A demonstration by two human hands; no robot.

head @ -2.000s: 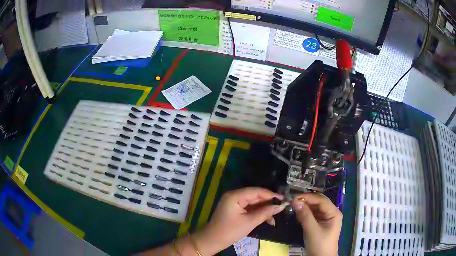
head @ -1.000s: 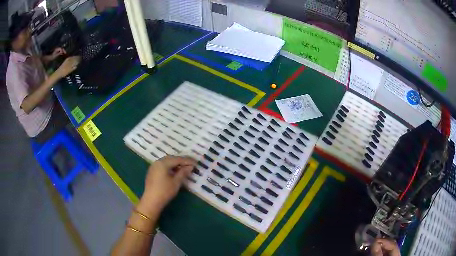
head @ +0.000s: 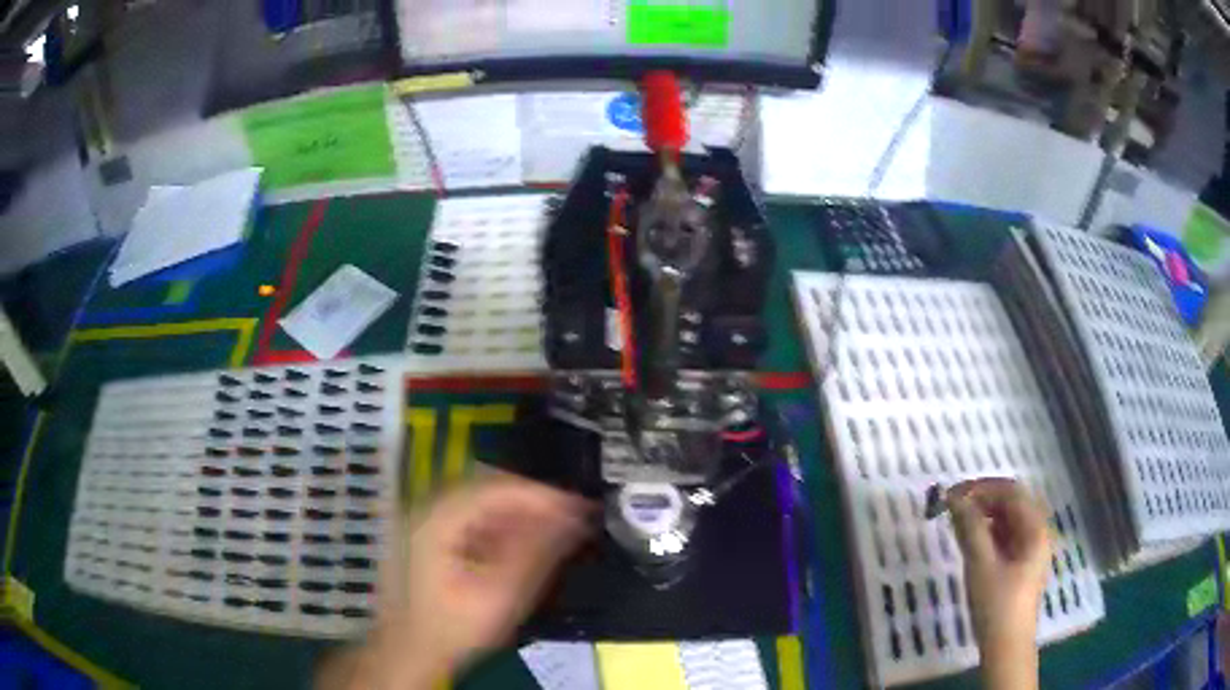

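My right hand (head: 1005, 539) is over the right tray (head: 843, 472), with a small dark part (head: 935, 502) at its fingertips. My left hand (head: 486, 566) is motion-blurred, left of the round gauge (head: 653, 518); its fingertips reach toward the gauge, and I cannot tell whether they hold anything. The press (head: 661, 297) stands upright behind the gauge, with its red handle (head: 664, 113) on top. The slotted left tray (head: 101, 499) lies to the left, with dark parts in its right half. The right tray has darker parts in its front rows.
The rear tray (head: 492, 256) is partly behind the press. A tray stack (head: 1147, 391) is at the far right. A keypad (head: 877, 236) lies behind the right tray, a paper slip (head: 337, 310) behind the left tray. A monitor (head: 540, 34) stands at the back. Papers (head: 641, 666) lie at the front edge.
The view has swung right. My left hand has moved from the left tray to near the gauge. My right hand has moved from the press to over the right tray.
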